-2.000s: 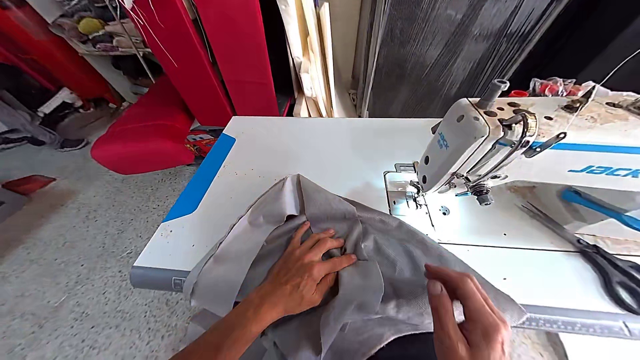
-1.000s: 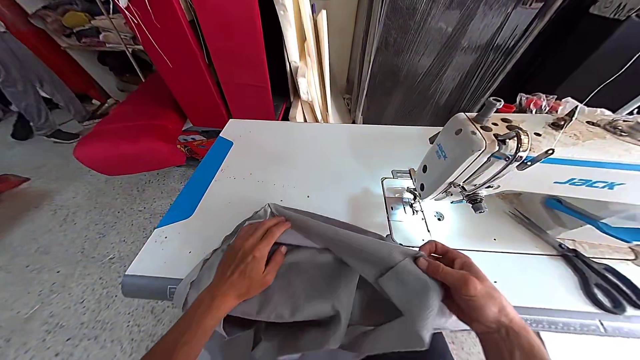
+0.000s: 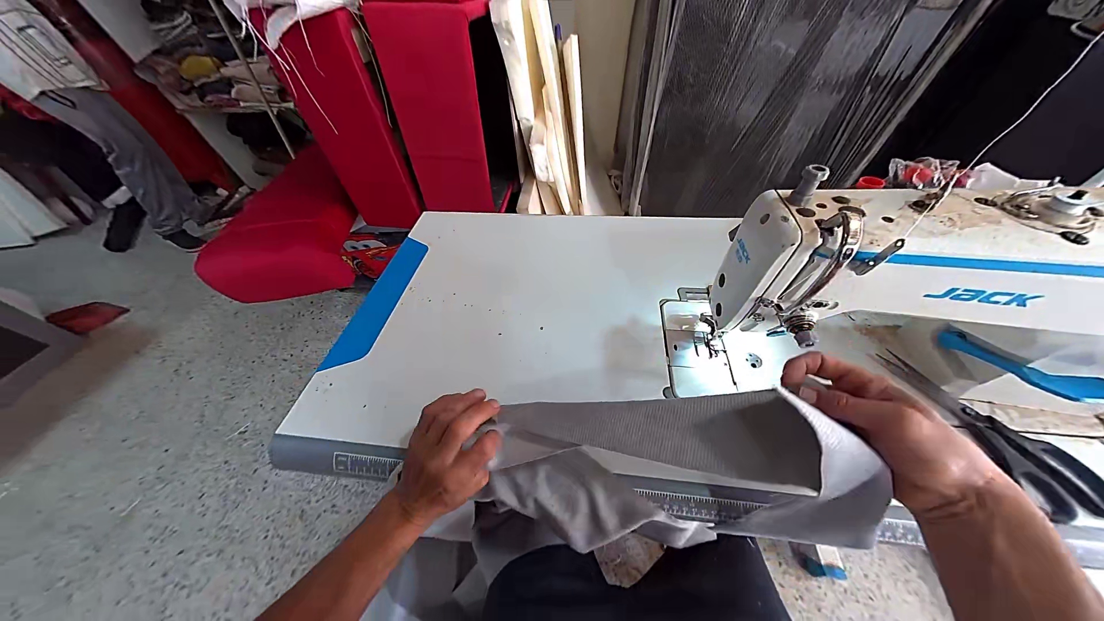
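Observation:
Grey fabric [image 3: 655, 431] is stretched between my two hands along the front edge of the sewing table [image 3: 552, 319], with its lower folds hanging over my lap. My left hand [image 3: 448, 453] grips its left end. At its upper right corner, my right hand [image 3: 871, 414] pinches the edge between thumb and fingers, just in front of the machine's bed. The Jack sewing machine [image 3: 966, 276] stands at the right, its lamp lighting the needle plate [image 3: 699, 345] and presser foot [image 3: 709, 338]. The fabric's top edge lies nearer me than the presser foot.
Black-handled scissors [image 3: 1026, 457] lie on the table by my right forearm. A measuring scale [image 3: 707, 504] runs along the front edge. Red upholstered pieces [image 3: 285, 233], wooden strips [image 3: 552, 112] and a plastic-wrapped stack [image 3: 759, 103] stand behind. A person [image 3: 129, 147] is at the far left.
The fabric was bunched on the table under both hands; now its upper edge is held out straight between them and hangs lower. My left hand has moved toward the front edge.

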